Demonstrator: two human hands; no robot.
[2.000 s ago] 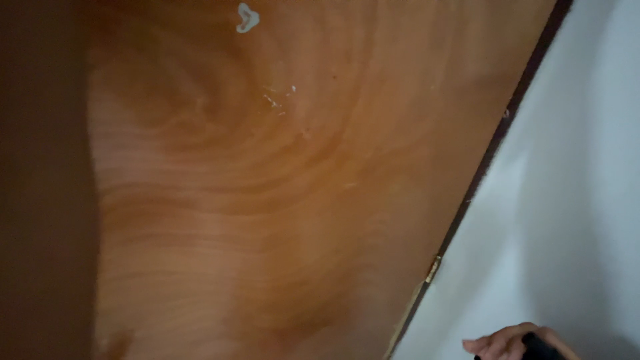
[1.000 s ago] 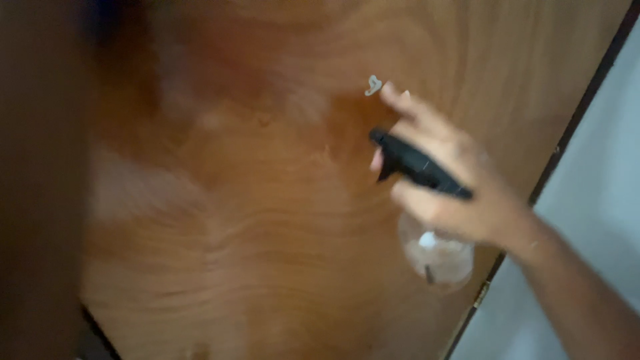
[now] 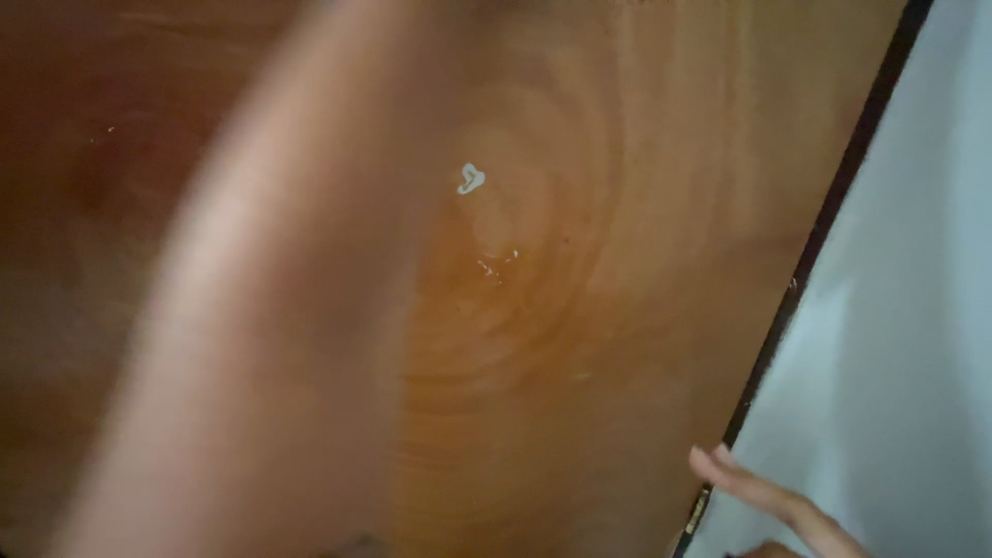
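A brown wood-grain panel (image 3: 620,325) fills most of the view, with a pale, curled mark (image 3: 471,179) and small white flecks (image 3: 490,268) on its surface. My left forearm, badly blurred, reaches up across the left half; the left hand is beyond the top edge, so what it holds or touches is hidden. At the lower right, my right hand (image 3: 783,511) shows only some fingers, stretched out near the panel's dark edge. The rest of that hand is cut off by the bottom of the frame, and no spray bottle can be made out in it.
A dark edge strip (image 3: 814,240) runs slantwise down the panel's right side, with a worn, light-coloured hinge-like piece (image 3: 697,509) low on it. Beyond the strip is a pale bluish-white wall (image 3: 891,349).
My right hand, earlier in front of the panel with a black-topped clear spray bottle, has moved down to the lower right. The left forearm now crosses the panel.
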